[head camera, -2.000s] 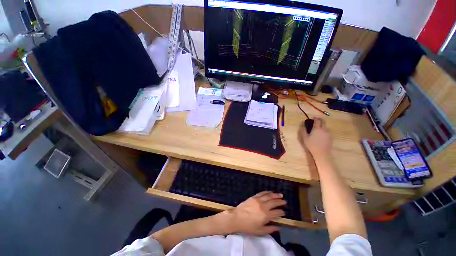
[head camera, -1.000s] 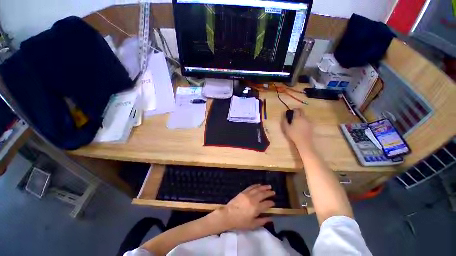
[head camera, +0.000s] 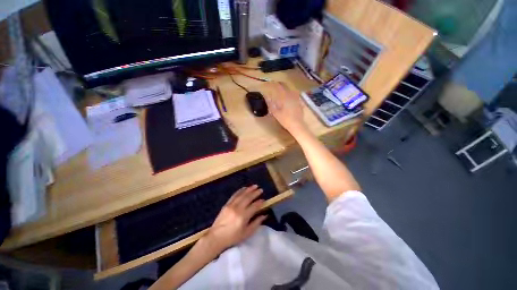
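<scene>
A black wired mouse (head camera: 257, 104) lies on the bare desk, right of the mouse pad. My right hand (head camera: 283, 106) is just right of the mouse, fingers apart and holding nothing; whether its edge touches the mouse is not clear. My left hand (head camera: 239, 214) rests with spread fingers over the right end of the black keyboard (head camera: 176, 218) and the front edge of its pull-out tray (head camera: 153, 252). The monitor (head camera: 142, 34) shows green and yellow pattern lines, cut off by the top edge.
The black mouse pad (head camera: 187, 146) holds white note slips (head camera: 195, 108). A calculator (head camera: 331, 106) with a lit smartphone (head camera: 344, 91) on it lies at the right. Loose papers (head camera: 115, 141) lie left of the pad. Cables (head camera: 227, 70) run below the monitor. A wooden partition (head camera: 397, 42) bounds the right.
The view has swung to the right, showing more floor beyond the partition. My right hand has come off the mouse to its right. My left hand stays at the keyboard tray.
</scene>
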